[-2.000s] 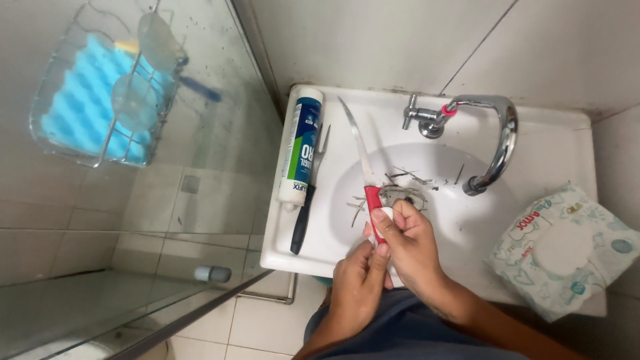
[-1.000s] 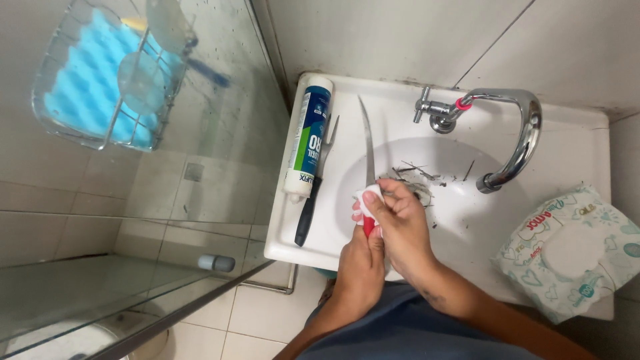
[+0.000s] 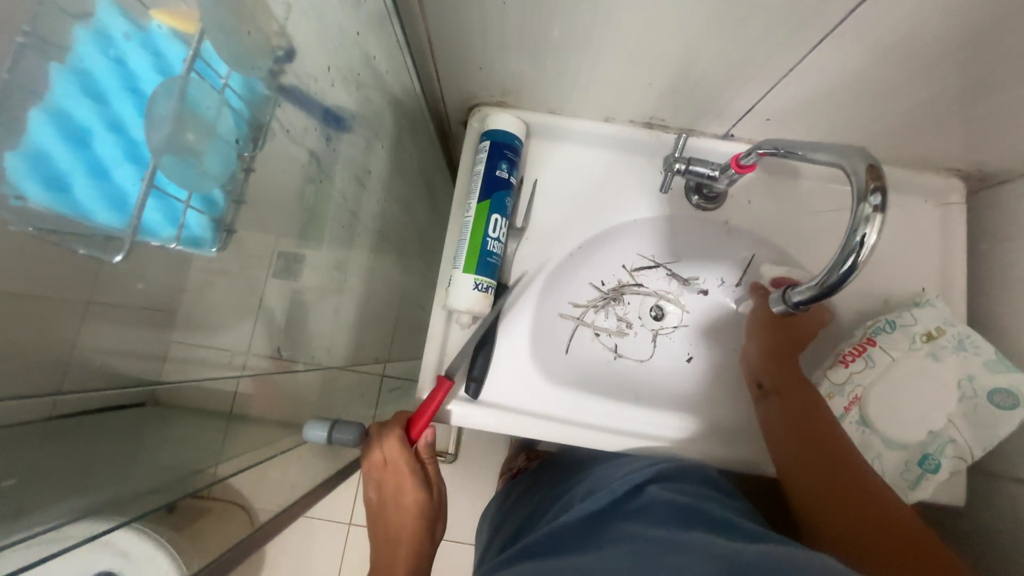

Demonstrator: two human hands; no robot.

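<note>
My left hand [image 3: 406, 480] is closed around the red handle of a knife [image 3: 430, 408], whose blade points up and right over the sink's left edge. Beneath the blade lies a black-handled carving fork [image 3: 480, 360], beside a sealant cartridge [image 3: 488, 216] on the rim. My right hand [image 3: 780, 324] is at the right side of the basin, partly behind the faucet spout, with a white wipe [image 3: 780, 274] at its fingers. Strips of old sealant or similar dark and grey debris [image 3: 616, 308] lie in the basin around the drain [image 3: 658, 313].
The chrome faucet [image 3: 868, 192] arches over the basin's right side. A wipes package [image 3: 912, 392] rests on the right rim of the white sink [image 3: 512, 428]. At left stand a glass shower panel [image 3: 320, 320] and a wire basket [image 3: 136, 232] with a blue sponge [image 3: 104, 136].
My hands were together at the knife and have parted. The left has carried the knife left, to the sink's edge. The right has moved right with the white wipe, under the spout.
</note>
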